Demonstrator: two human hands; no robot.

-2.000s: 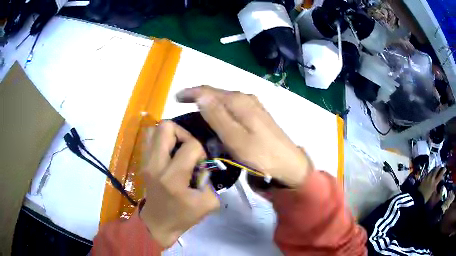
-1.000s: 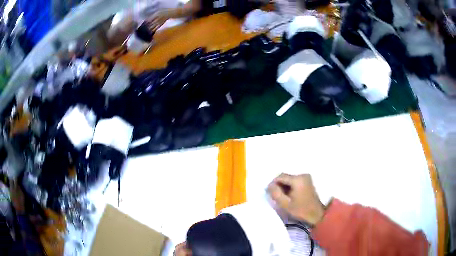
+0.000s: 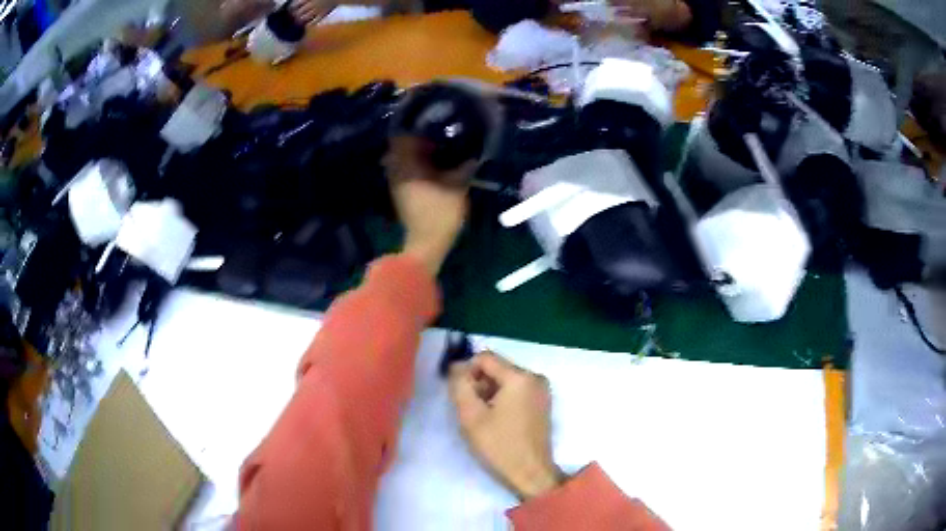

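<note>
My left hand (image 3: 427, 207) reaches far forward over a heap of black parts. It holds a black rounded housing (image 3: 448, 124) with a bright glint in it; both are blurred and the fingers are mostly hidden. My right hand (image 3: 508, 420) is curled above the white mat (image 3: 685, 436). A small black part (image 3: 454, 353) touches or lies just beyond its fingertips, at the mat's far edge; whether it is gripped does not show.
White and black camera units (image 3: 612, 223) stand on the green surface beyond the mat, more at the far right. Other units (image 3: 156, 239) lie at left. A brown cardboard piece (image 3: 124, 467) lies near left. Another person's hands (image 3: 306, 10) show at the far left edge.
My left hand has moved from the near edge to the far heap and holds a black housing. The white and black unit is gone from the near mat. The view has shifted.
</note>
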